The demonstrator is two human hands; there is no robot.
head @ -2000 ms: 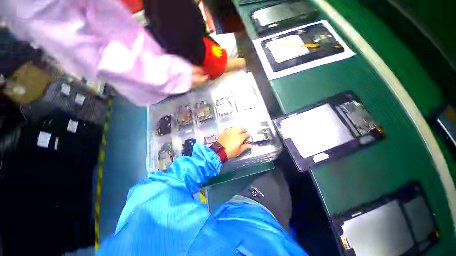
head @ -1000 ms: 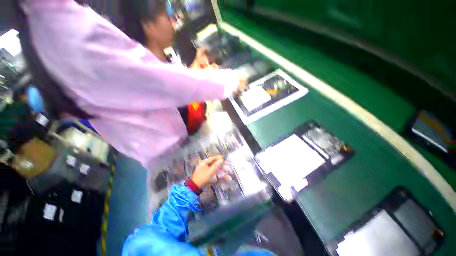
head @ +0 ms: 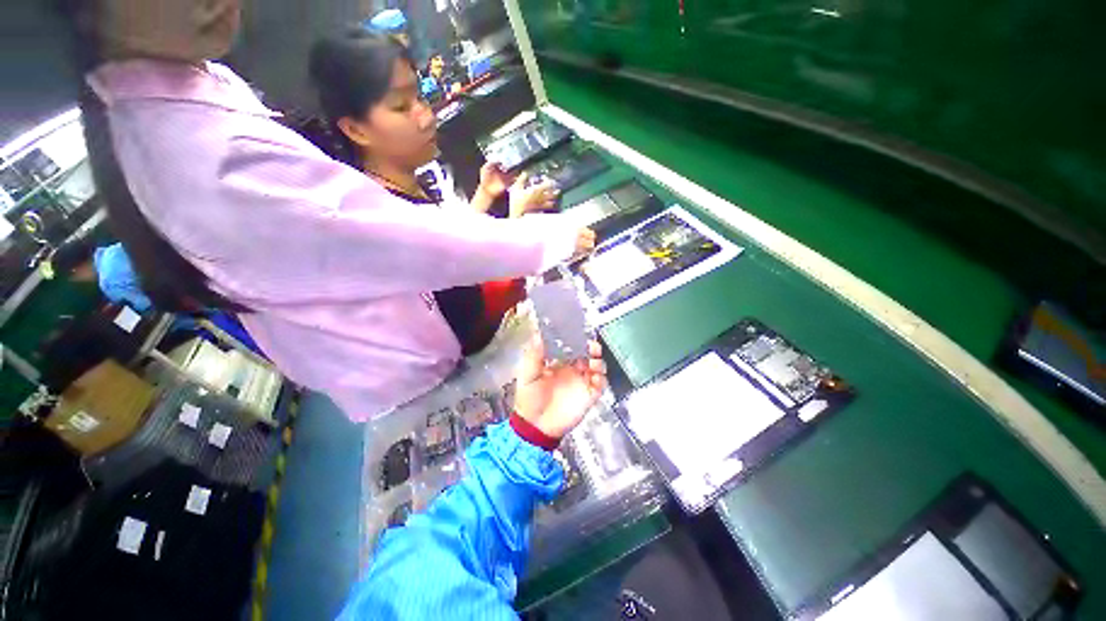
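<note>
My left hand [head: 559,396], in a blue sleeve with a red cuff, is raised palm up above the clear component tray [head: 633,500]. It holds a small flat grey board [head: 560,320] upright by its lower end. The tray has rows of pockets with dark and silvery boards, some hidden behind my arm. An open-backed tablet assembly [head: 710,412] lies on the green bench right of the tray, with a large white area and a circuit board at its far end. My right hand is out of the picture.
A person in a pink coat [head: 303,231] leans in from the left, hand at a tablet on a white sheet [head: 637,269]. Another person [head: 394,121] sits beyond. Another tablet [head: 946,570] lies near right. Cartons [head: 103,406] and dark stacks stand left.
My left hand has risen from the tray and now holds the grey board up. The view has tilted up, showing more of the bench and people. The pink-sleeved arm has moved towards the white-sheet tablet.
</note>
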